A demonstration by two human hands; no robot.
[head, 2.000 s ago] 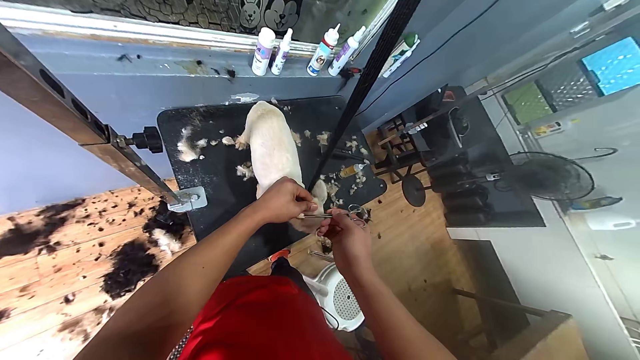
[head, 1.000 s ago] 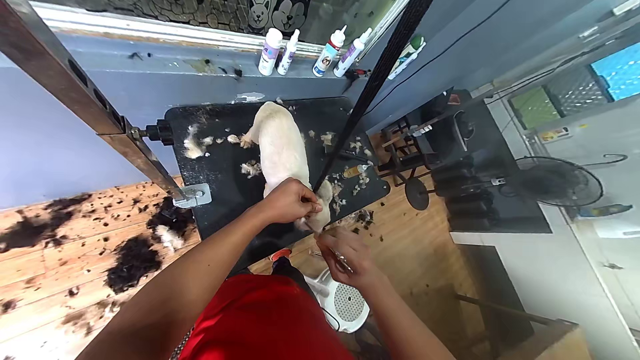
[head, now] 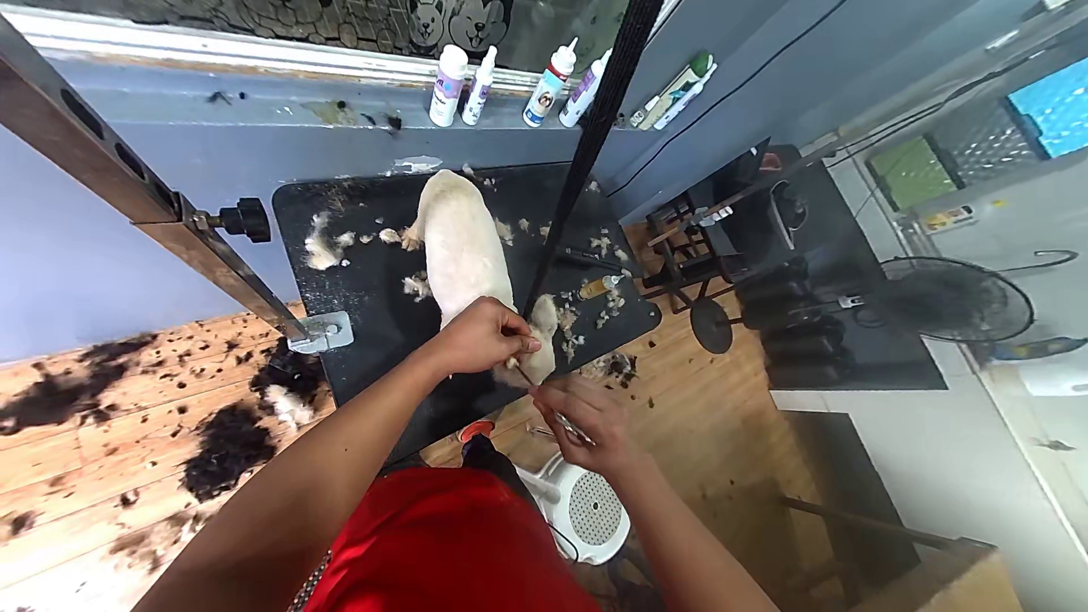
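Observation:
A small dog with short cream fur [head: 463,242] is on a black grooming table [head: 374,340], its head [head: 541,348] toward me at the table's near edge. My left hand [head: 489,338] pinches something at the side of the dog's head, probably its ear. Metal scissors [head: 574,427] are in my right hand [head: 586,421], their tip close to the fingers of my left hand. A black strap [head: 586,153] runs down to the dog's neck area. Tufts of cut fur [head: 323,246] lie around the dog.
Several bottles [head: 448,85] stand on the window ledge. A metal post [head: 229,263] is clamped at the table's left side. On the table's right lie a black tool [head: 586,257] and a small yellowish bottle [head: 599,286]. Below are a white stool [head: 595,510] and dark hair clumps [head: 228,450].
My right hand first came away from my left and moved lower; the scissors now point back up toward the dog's head. My left hand stays at the dog's head.

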